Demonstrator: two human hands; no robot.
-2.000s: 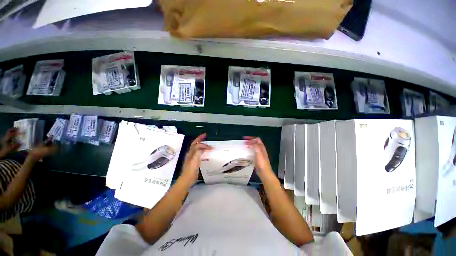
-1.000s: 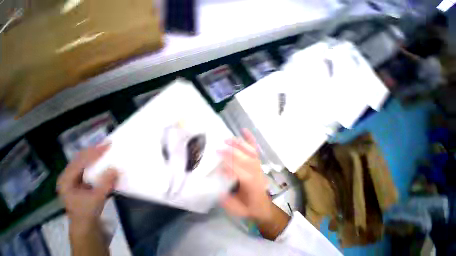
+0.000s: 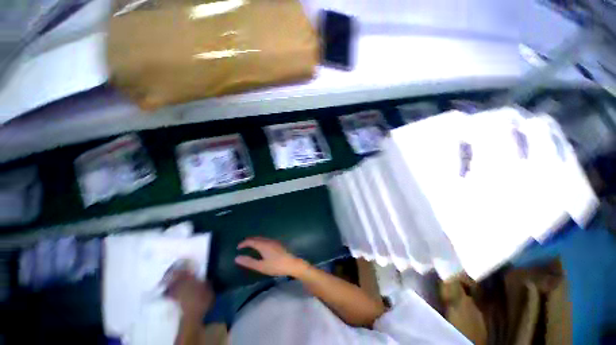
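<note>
A flat carton pile (image 3: 128,269) lies on the green work surface at the left. My left hand (image 3: 189,294) is on or over this pile, blurred; whether it grips a sheet cannot be told. My right hand (image 3: 270,257) is over the green surface in the middle, empty, with thumb and fingers apart. A stepped carton stack (image 3: 432,182) stands to the right, its white faces overexposed and its thick edges towards the middle.
Accessory kits (image 3: 215,163) lie spaced along the green belt (image 3: 165,145). Small packets (image 3: 57,261) lie at the far left. A brown parcel (image 3: 213,57) and a phone (image 3: 337,40) are on the white shelf. Brown cartons (image 3: 533,296) are on the floor at the lower right.
The carton held in both hands a second ago is no longer in them. My left hand has moved onto the left pile; my right hand is empty. The view has turned back left.
</note>
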